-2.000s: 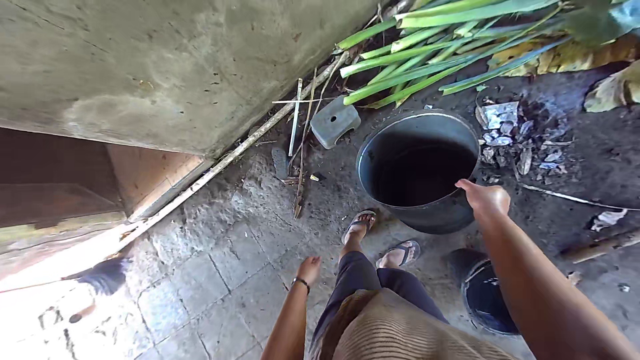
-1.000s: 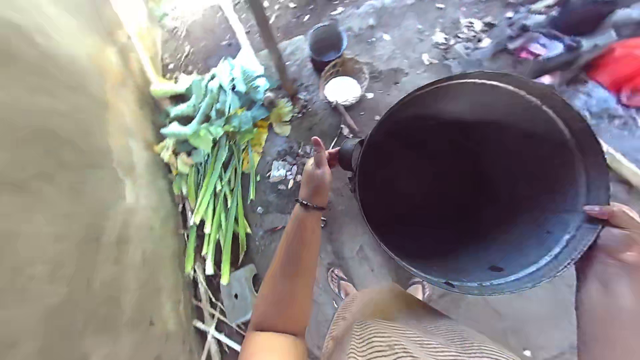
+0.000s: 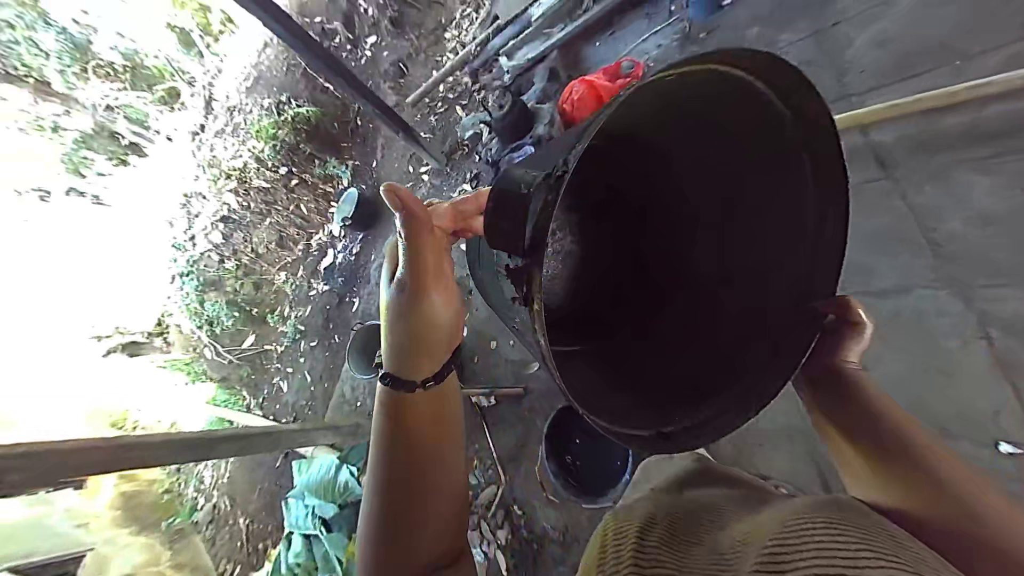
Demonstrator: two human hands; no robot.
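A large dark metal pot point(image 3: 696, 256) fills the middle right of the view, lifted off the ground and tilted so that its wide mouth faces me. My left hand point(image 3: 424, 280), with a dark bracelet at the wrist, has its fingers hooked at the handle point(image 3: 510, 210) on the pot's left side, the thumb sticking up. On the lower right of the rim, my right hand point(image 3: 840, 332) grips the edge. The pot's inside is dark, and what it may hold cannot be made out.
A dark bucket point(image 3: 588, 456) stands on the ground below the pot. Two smaller containers point(image 3: 366, 350) point(image 3: 348, 210) stand at the left. A red plastic bag point(image 3: 596, 92) lies behind the pot. Posts point(image 3: 344, 76) point(image 3: 184, 454) rise at the left, near leafy greens point(image 3: 320, 508). A pole point(image 3: 932, 100) lies at the right.
Two seconds ago the pot stood on the ground with my right hand at its rim; now both hands hold it up. The view has swung round strongly.
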